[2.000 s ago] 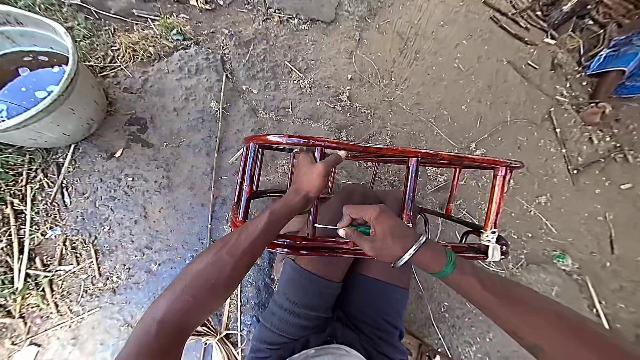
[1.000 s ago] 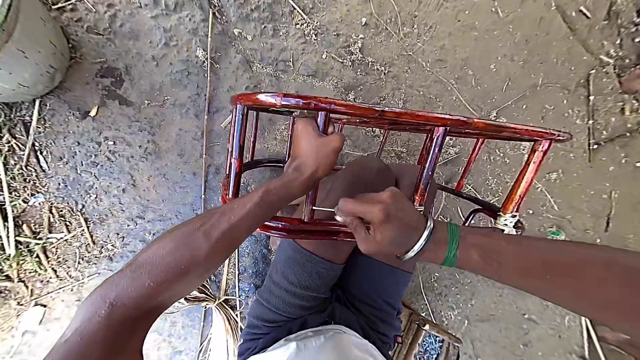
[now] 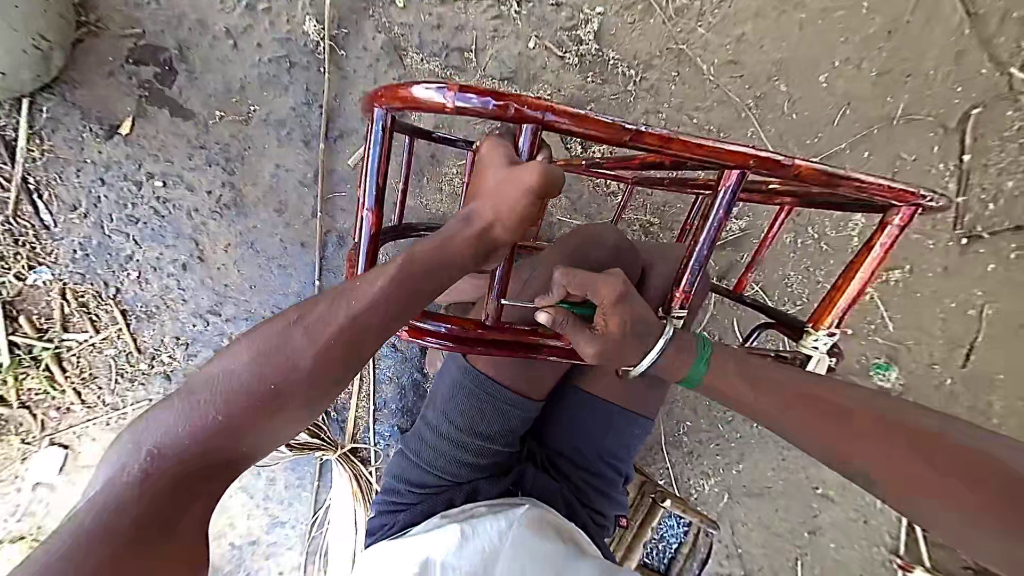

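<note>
A glossy red-brown frame of cane or bamboo poles lies across my knees. My left hand is closed around one of its upright rungs, just below the long top rail. Lower down, my right hand grips a screwdriver-like tool with a green handle. The tool's thin metal shaft points left, and its end meets the same rung near the bottom rail. Whether the tip has entered the rung cannot be told. Pale binding strips wrap the frame's lower right corner.
Part of a pale bucket stands at the upper left. A bundle of dry fibre strips lies on the ground left of my legs. A low wooden seat shows beneath me at the right. Twigs and straw litter the muddy ground.
The view has moved in closer to the frame. Both hands stay at the same rung, my left hand around it and my right with the tool near its lower end.
</note>
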